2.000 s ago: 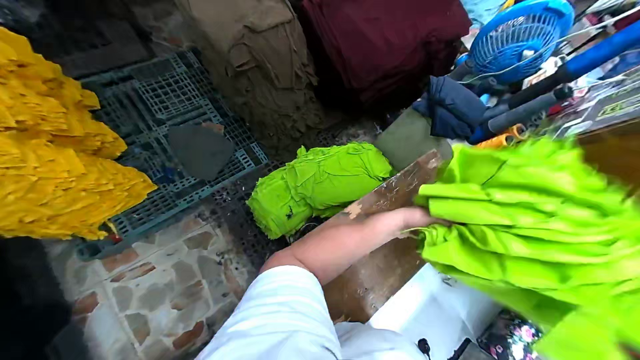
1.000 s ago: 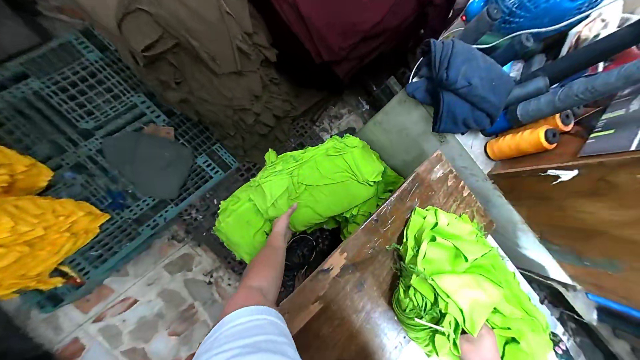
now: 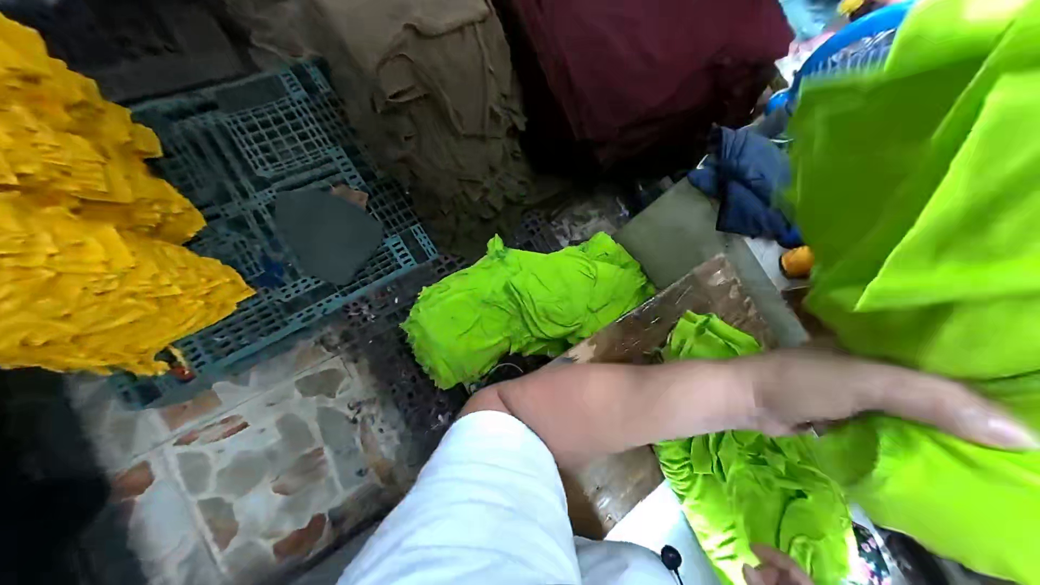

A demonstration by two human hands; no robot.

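My left hand point(image 3: 861, 398) reaches across to the right, its fingers against a raised, blurred mass of lime green fabric point(image 3: 934, 244); part of the cloth hangs above the hand and part below. At the bottom edge, a small part of my right hand point(image 3: 776, 566) shows against a bunched pile of the same green fabric point(image 3: 756, 487) on the worn wooden board point(image 3: 601, 487). Its grip is mostly out of frame. Left of the board lies a separate green fabric bundle point(image 3: 528, 305).
Yellow fabric point(image 3: 97, 211) is stacked at left near a teal plastic pallet point(image 3: 284, 162) on the stone-patterned floor point(image 3: 268, 463). Brown point(image 3: 447, 97) and maroon point(image 3: 658, 65) fabric piles stand behind. Dark blue cloth point(image 3: 751, 183), an orange thread spool point(image 3: 797, 262) and a blue fan point(image 3: 853, 49) are at right.
My left hand has moved from the bundle on the left to the green fabric at right. Green fabric is now raised at the right, over the view of the fan and spools.
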